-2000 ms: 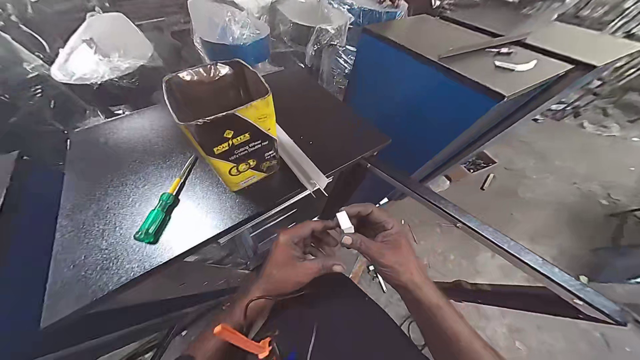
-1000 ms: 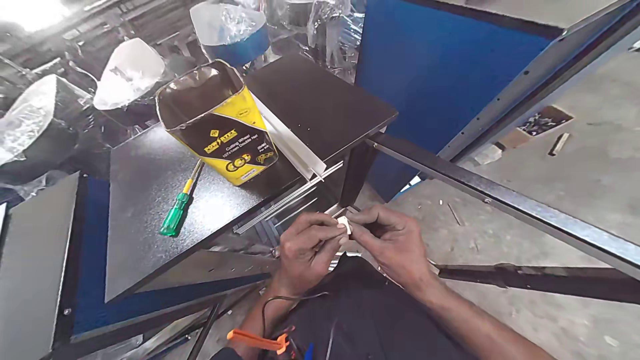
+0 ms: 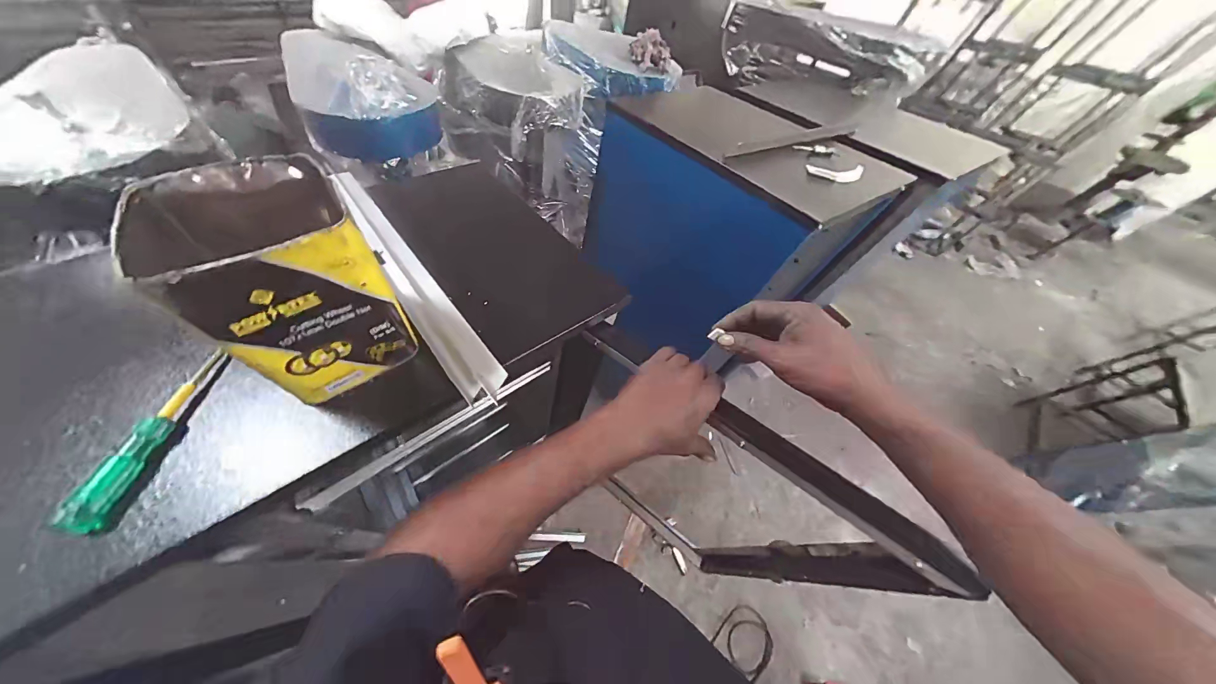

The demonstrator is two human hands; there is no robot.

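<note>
My left hand is closed around the dark metal frame bar, just past the corner of the black tabletop. Between the thumb and fingers of my right hand is a small white piece, held just above the bar. On the tabletop, a black and yellow cutting-wheel container stands with its top open. A white angled metal strip lies beside it. The green-handled screwdriver rests to the container's left, its tip end hidden behind the container.
A blue-sided cabinet stands beyond my hands, with a curved white piece on top. Plastic-wrapped blue and white items are behind the tabletop. A cable and scraps lie on the concrete floor.
My hands were together at the small white piece near my body. They have moved out to the frame bar; my left hand has let go of the piece and taken hold of the bar.
</note>
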